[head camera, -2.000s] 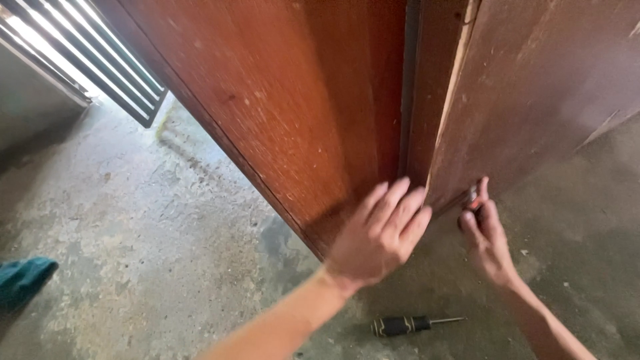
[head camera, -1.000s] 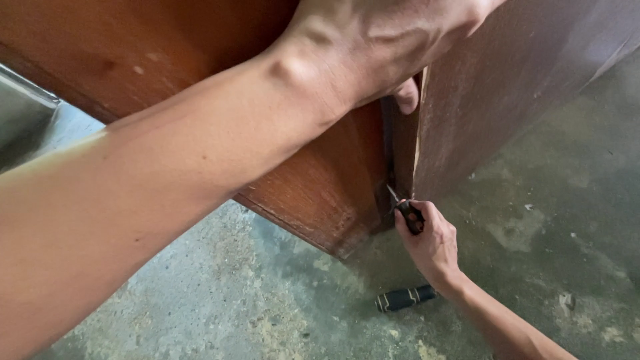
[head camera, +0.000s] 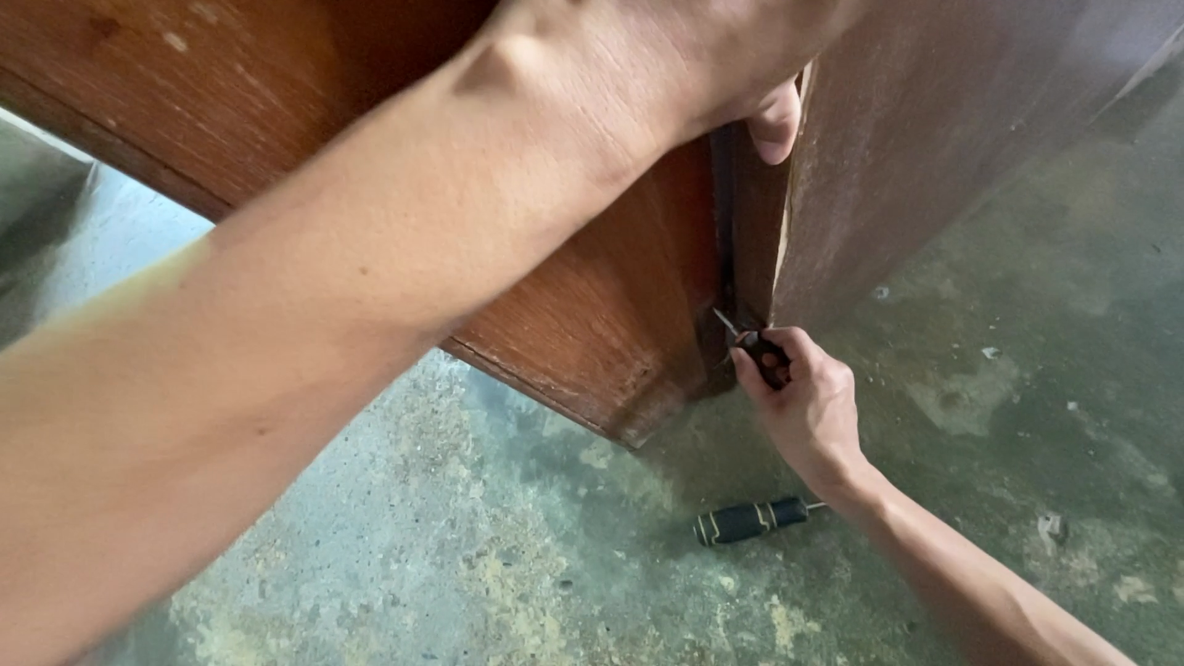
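My right hand (head camera: 809, 398) grips a small tool with a dark handle (head camera: 766, 359) and a short pointed metal tip. The tip points up and left at the bottom of the narrow gap between a reddish-brown wooden door (head camera: 592, 314) and a brown wooden panel (head camera: 879, 176). My left hand (head camera: 721, 55) reaches across the door to the panel's edge higher up, its thumb or a fingertip against the wood; its other fingers are out of frame or hidden. A screwdriver with a dark, yellow-lined handle (head camera: 754, 521) lies below my right hand, its shaft partly behind my wrist.
Stained concrete floor (head camera: 370, 546) spreads below the door and panel, with small pale chips on it at the right. The door's lower corner (head camera: 634, 435) juts out above the floor. A grey surface shows at the far left edge.
From two seconds ago, my left hand has moved up from low on the door to the panel's upper edge. My right hand has brought the small tool to the gap. The view has moved closer.
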